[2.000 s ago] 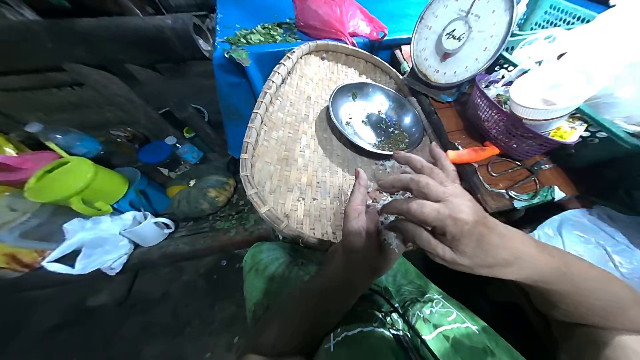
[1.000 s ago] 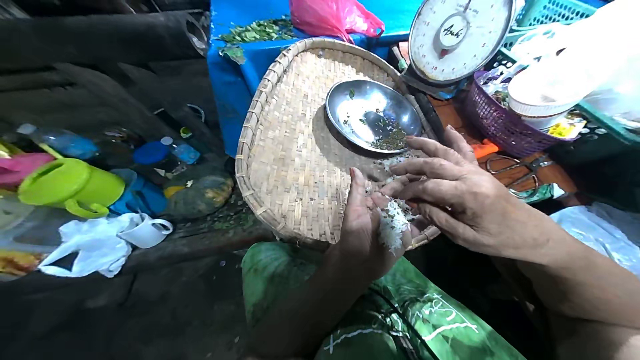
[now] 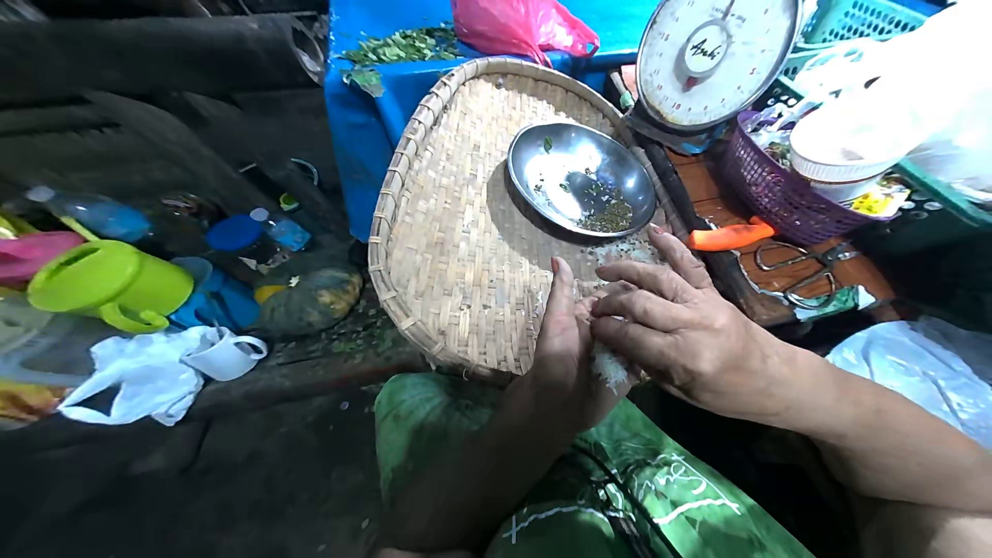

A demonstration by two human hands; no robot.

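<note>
My left hand (image 3: 570,364) is cupped palm up over the near right edge of a woven bamboo tray (image 3: 457,256), with white shredded or grainy material (image 3: 611,366) on its palm. My right hand (image 3: 682,325) lies over that palm, its fingers bent onto the white material and partly hiding it. More pale bits (image 3: 624,249) rest on the tray just past the fingertips. Beyond them on the tray is a shallow steel bowl (image 3: 558,174) with small dark green and brown bits, mostly at its near right side.
Behind the tray stand a dial scale (image 3: 709,62), a pink plastic bag (image 3: 515,27) and green leaves (image 3: 407,45). At right are a purple basket (image 3: 775,186), an orange-handled tool (image 3: 731,235) and scissors (image 3: 810,271). At left are a lime-green plastic pitcher (image 3: 108,279), a squash (image 3: 310,302) and a white mug (image 3: 225,355).
The right hand's fingers have shifted over the left palm, covering more of the white material than one second ago. The left hand stays cupped beneath it.
</note>
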